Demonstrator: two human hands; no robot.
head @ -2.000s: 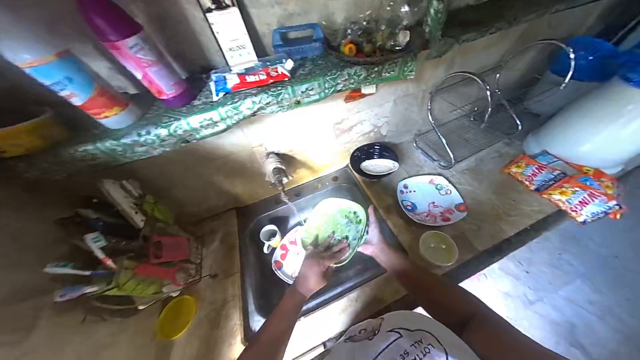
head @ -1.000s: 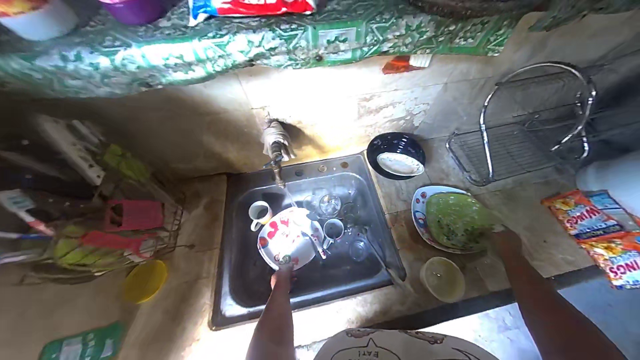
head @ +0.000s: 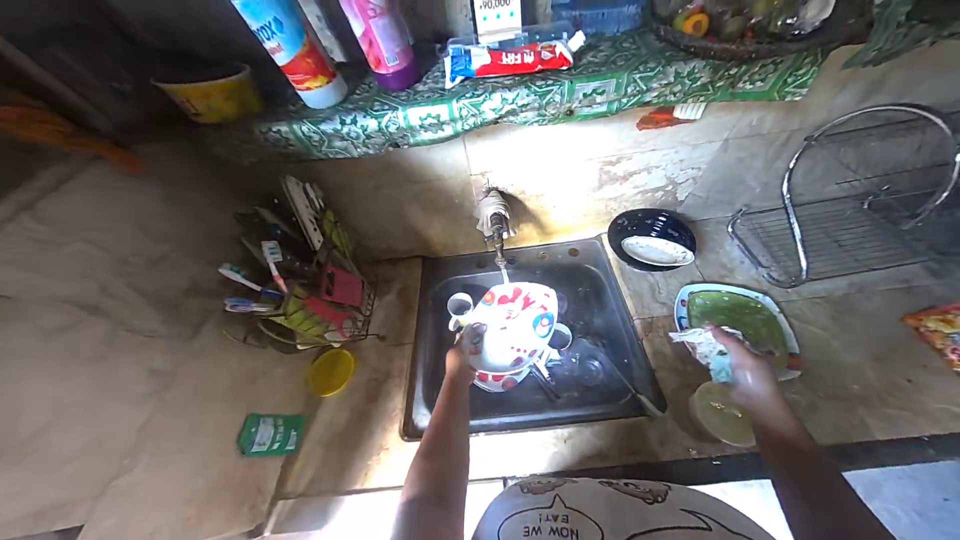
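Observation:
My left hand (head: pixel 466 346) grips the near-left rim of a white plate with red patterns (head: pixel 517 319), tilted under the running faucet (head: pixel 496 229) in the dark sink (head: pixel 450 409). A white cup (head: pixel 459 304) and a second cup (head: pixel 560 336) are beside the plate. My right hand (head: pixel 739 358), blurred, holds a crumpled whitish wad (head: pixel 701 343) above the counter. Beneath it lies a green plate (head: pixel 731 311), stacked on a patterned white plate with a blue rim (head: pixel 682 304). A pale round bowl (head: pixel 716 420) is just below my right hand.
Right of the sink rests a dark blue bowl (head: pixel 649 225), with a wire dish rack (head: pixel 840 232) farther right. A wire basket with toothbrushes (head: pixel 322 300), a yellow lid (head: pixel 331 372) and a green packet (head: pixel 271 435) lie to the left. A cloth-covered shelf (head: pixel 420 116) crosses above.
The green plate, held under the faucet two seconds ago, lies on the patterned plate. My left hand has taken hold of the red-patterned plate. My right hand has let go of the green plate and holds the wad.

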